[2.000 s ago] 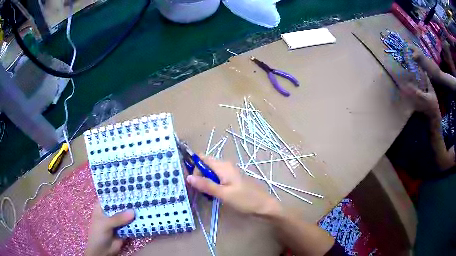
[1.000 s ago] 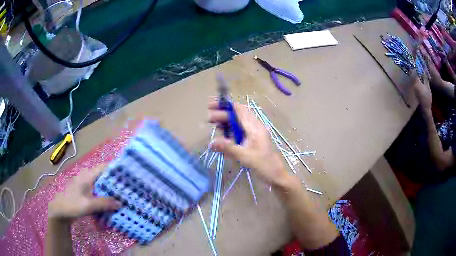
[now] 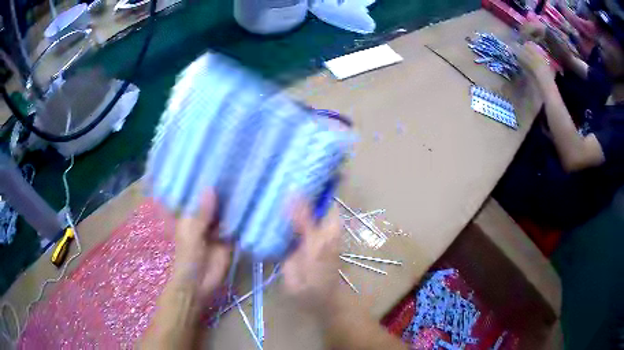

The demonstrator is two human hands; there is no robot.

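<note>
A circuit board panel, blurred by motion, is held up above the bench, its face tilted towards me. My left hand grips its lower left edge. My right hand is at its lower right edge, blurred, with part of the blue-handled cutters showing beside the fingers. The cutters' jaws are hidden. Thin white edge strips lie below and between the hands, and more strips lie to the right. The purple-handled cutters are mostly hidden behind the panel.
Pink bubble wrap lies left, with a yellow screwdriver and white cord. A white pad lies at the back. A red-lined box of small boards is at lower right. Another person's arm is by a small panel at right.
The panel has been raised, turned and moved up over the bench. My right hand, with the cutters, has come down to the panel's edge. Fewer loose strips show at right. The view has shifted.
</note>
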